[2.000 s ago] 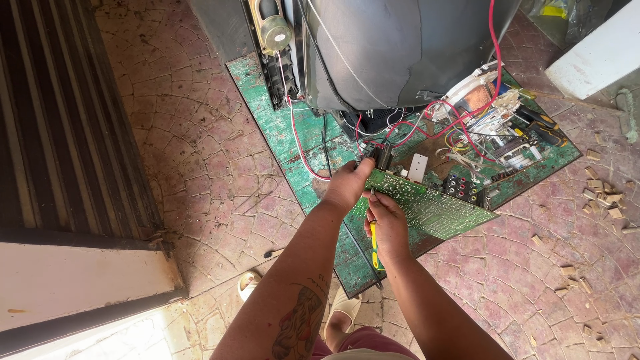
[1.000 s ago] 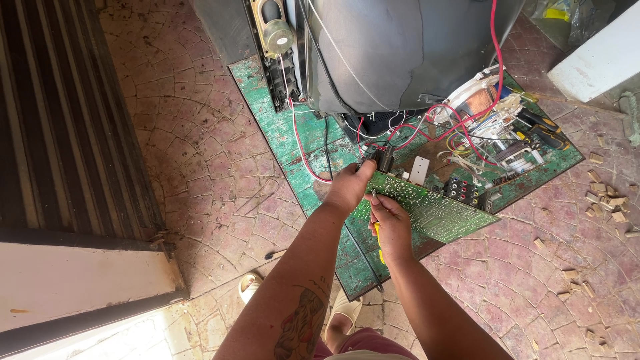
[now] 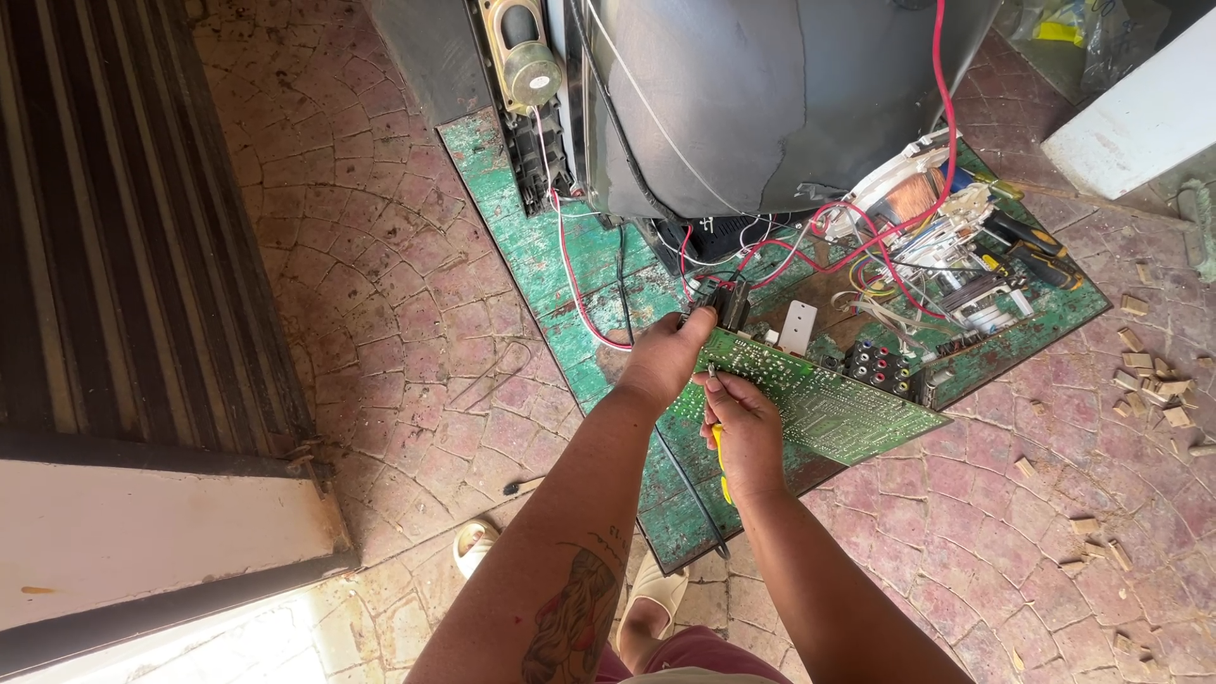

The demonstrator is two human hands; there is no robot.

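Note:
A green printed circuit board (image 3: 845, 413) is tilted up over the worn green tabletop, its soldered side facing me. My left hand (image 3: 668, 351) grips its upper left edge beside a dark component, the thumb on top. In my right hand (image 3: 746, 432) is a tool with a yellow handle (image 3: 724, 465), probably a screwdriver; its metal tip meets the solder side near the left hand, though the fingers partly cover it. Red, white and black wires (image 3: 817, 228) run from behind the board towards the grey picture tube (image 3: 703, 104). A block of audio jacks (image 3: 881, 366) shows behind the board.
An oval speaker (image 3: 530, 71) in a black frame stands at the table's upper left. Copper windings (image 3: 917, 198), wires and black-and-yellow-handled tools (image 3: 1040, 252) crowd the right side. A black cable (image 3: 693, 489) crosses the front corner. Wood scraps (image 3: 1159, 385) litter the paved floor.

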